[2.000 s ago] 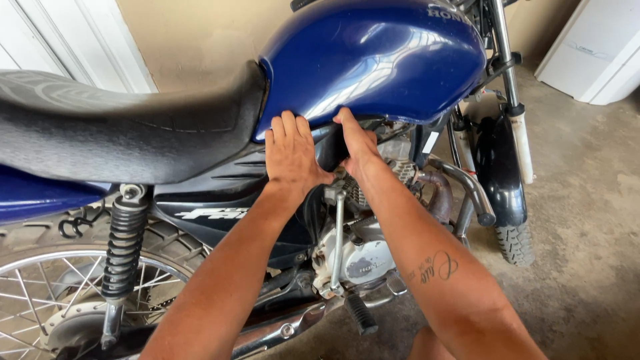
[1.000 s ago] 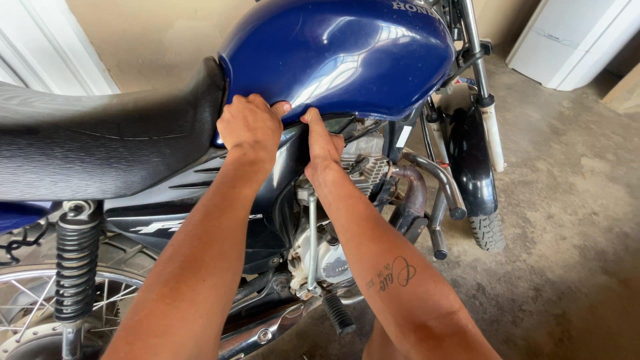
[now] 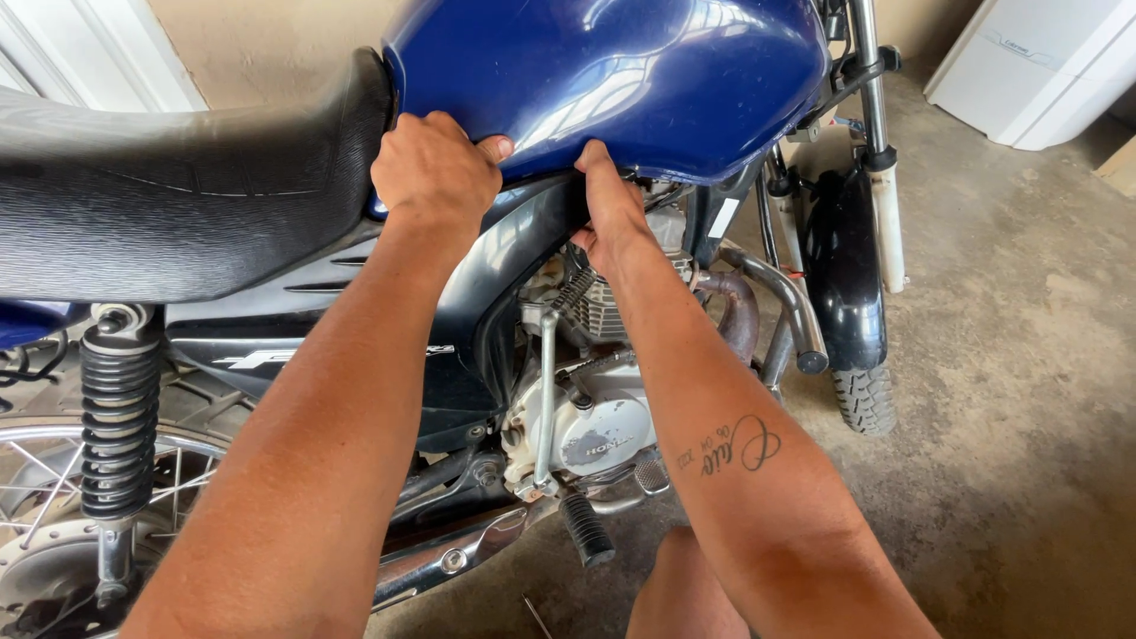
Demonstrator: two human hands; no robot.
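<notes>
A blue motorcycle fuel tank [image 3: 621, 80] fills the upper middle, with the black seat [image 3: 177, 195] to its left. My left hand [image 3: 437, 169] presses on the tank's lower rear edge by the seat's nose, its fingers curled and its thumb on the blue surface; whether it grips anything is hidden. Below the tank, my right hand [image 3: 612, 200] is closed around the front upper end of the black plastic side cover [image 3: 497, 275], thumb on top near the tank's edge and fingers mostly hidden behind. The kick-start lever [image 3: 547, 399] stands upright beside the engine cover [image 3: 603, 435].
The rear shock absorber [image 3: 120, 417] and spoked wheel are at lower left. Curved exhaust pipe and a chrome guard bar [image 3: 781, 302] project at right, near the front fender [image 3: 848, 266]. A footpeg [image 3: 586, 531] sticks out below. A white appliance [image 3: 1021, 71] stands at upper right.
My left hand has moved from lying flat with fingers extended over the cover and tank edge to a curled pose on the tank edge. My right hand stays at the cover's front. The view has shifted closer.
</notes>
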